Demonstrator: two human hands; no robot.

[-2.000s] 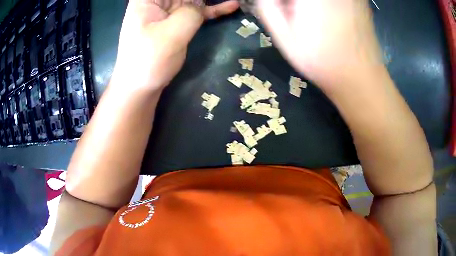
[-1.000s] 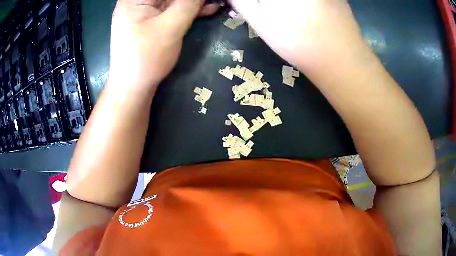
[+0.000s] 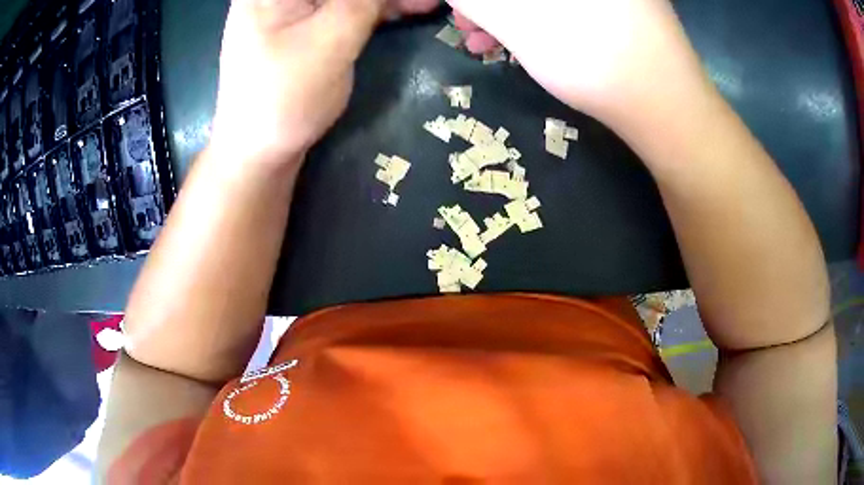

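My left hand [image 3: 301,57] is at the top edge, its fingers cut off by the frame, so what it holds is hidden. My right hand [image 3: 559,38] is also at the top edge, close to the left one. Its curled fingertips show low over the mat, partly covering a few cream pieces; whether they grip anything cannot be told. Small cream stepped adhesive pieces [image 3: 485,152] lie scattered in a loose column on the dark mat between my forearms. One piece [image 3: 391,170] lies apart on the left and another [image 3: 559,137] on the right.
A black parts tray [image 3: 90,180] with rows of pockets holding dark housings stands at the left. A red edge [image 3: 850,38] runs along the far right. The bench's near edge lies against the orange shirt [image 3: 455,388]. Dark blue cloth [image 3: 43,398] shows at lower left.
My right hand's fingertips now show below the hand, over the top cream pieces. Both hands remain together at the top edge. The view has shifted slightly; the scattered pieces keep their arrangement.
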